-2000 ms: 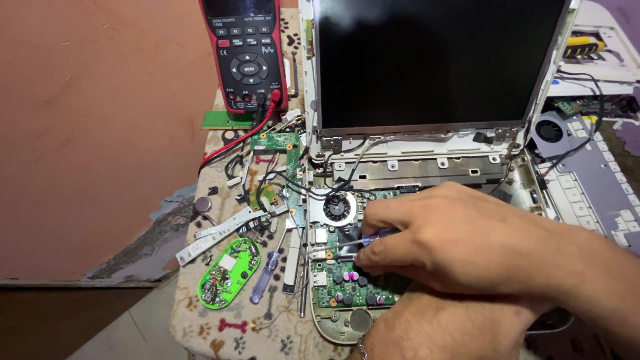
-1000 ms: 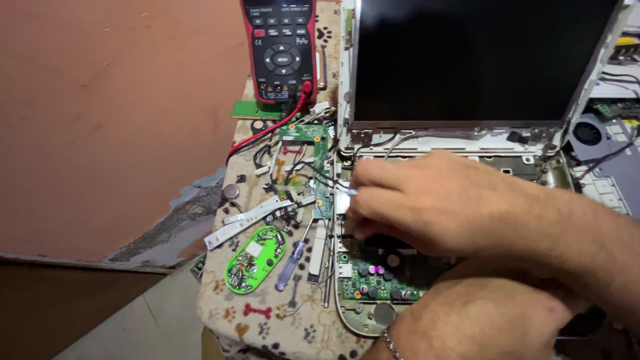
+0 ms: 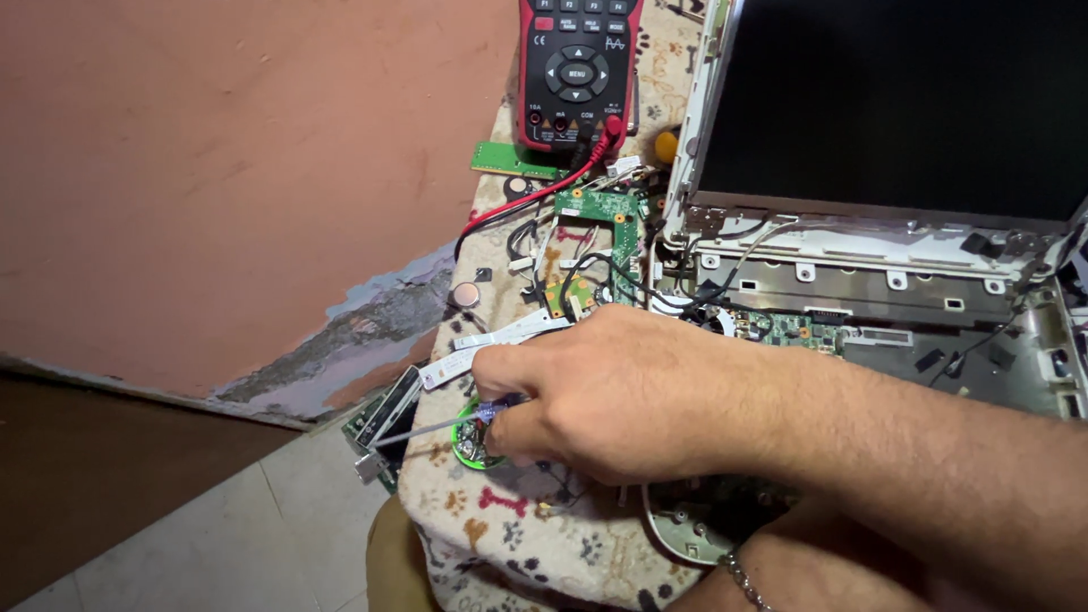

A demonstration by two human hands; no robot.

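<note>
My right hand (image 3: 595,395) reaches left across the work area, its fingers closed around a screwdriver (image 3: 489,413) with a translucent blue handle. The metal shaft points left, past the cloth's edge, and its tip appears over a circuit board with a metal connector (image 3: 368,467). Under the hand, partly covered, lies a round-edged green shell with electronics (image 3: 467,442). My left hand (image 3: 816,544), with a chain bracelet at its wrist, is low over the opened laptop's base (image 3: 693,540), beneath my right forearm; its fingers are hidden.
A red and black multimeter (image 3: 578,76) with leads plugged in stands at the top. Below it are a green memory module (image 3: 510,159), an L-shaped green board (image 3: 625,212), loose cables and coin cells (image 3: 466,295). The laptop screen (image 3: 892,102) is dark. The patterned cloth's edge drops toward the floor.
My right hand has moved left from over the laptop board to beyond its left side, with the screwdriver. My left hand stays low by the laptop. The view has shifted left.
</note>
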